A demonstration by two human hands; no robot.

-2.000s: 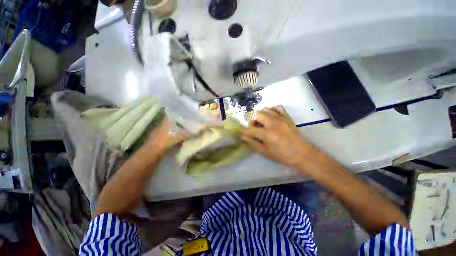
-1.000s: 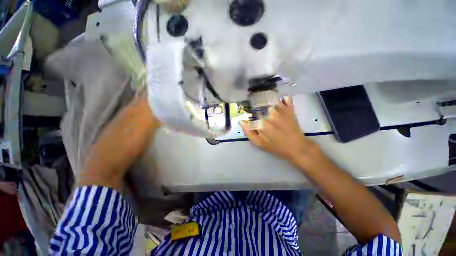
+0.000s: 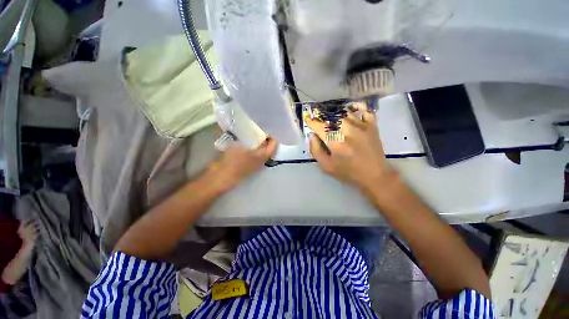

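Observation:
The taupe garment piece (image 3: 125,146) lies over the table's left end and hangs down its front edge. Its pale green side (image 3: 168,84) shows behind the lamp. My left hand (image 3: 240,161) is just below the lamp head (image 3: 237,124), fingertips together near the needle area; whether they pinch anything cannot be told. My right hand (image 3: 349,146) is at the presser foot and needle (image 3: 330,115), fingers bent around the small metal parts, thumb and finger apart. No cloth shows clearly in it. The ribbed cream knob (image 3: 371,82) is just above it.
The white machine arm (image 3: 486,50) crosses the top. A smartphone (image 3: 446,124) lies right of my right hand. A marked pale stool top (image 3: 530,268) is at lower right. At far left are a metal frame (image 3: 12,124), taupe cloth (image 3: 53,249) and another person's hand (image 3: 26,232).
The pale green cloth has gone from between my hands to the left, behind the lamp. My left hand went left, then came back toward the needle. My right hand stays near the needle.

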